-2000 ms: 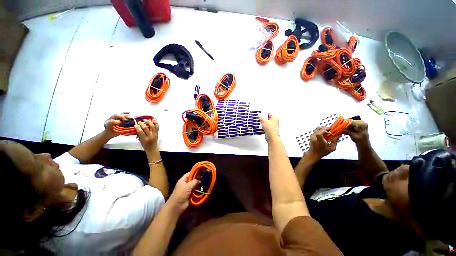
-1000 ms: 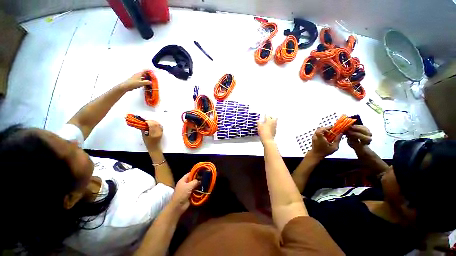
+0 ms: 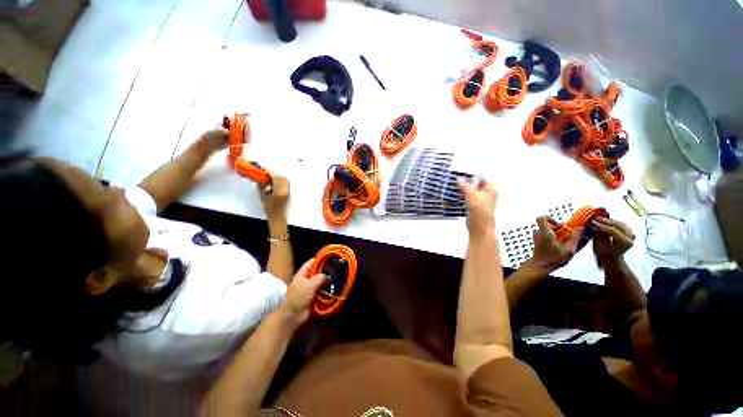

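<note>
My left hand (image 3: 303,291) grips an orange cable coil (image 3: 347,279) with black ends in its middle, below the bench's front edge. My right hand (image 3: 479,204) is at the right edge of fanned label sheets (image 3: 425,186) with rows of small dark rectangles. Its fingertips are close together there; whether they pinch a sheet or a label is too small to tell. Several orange coils (image 3: 357,186) lie overlapping just left of the sheets, and a single coil (image 3: 399,134) lies behind them.
A person on the left holds two orange coils (image 3: 252,172). A person on the right holds a coil (image 3: 579,224) over a dotted sheet (image 3: 518,244). Behind are black cable bundles (image 3: 340,96), a pen-like item (image 3: 372,72), a coil pile (image 3: 588,122) and a bowl (image 3: 691,129).
The view has turned, shifting the bench scene. The left person's far coil has been lifted from its place and brought beside the other held coil. My left hand still holds its coil.
</note>
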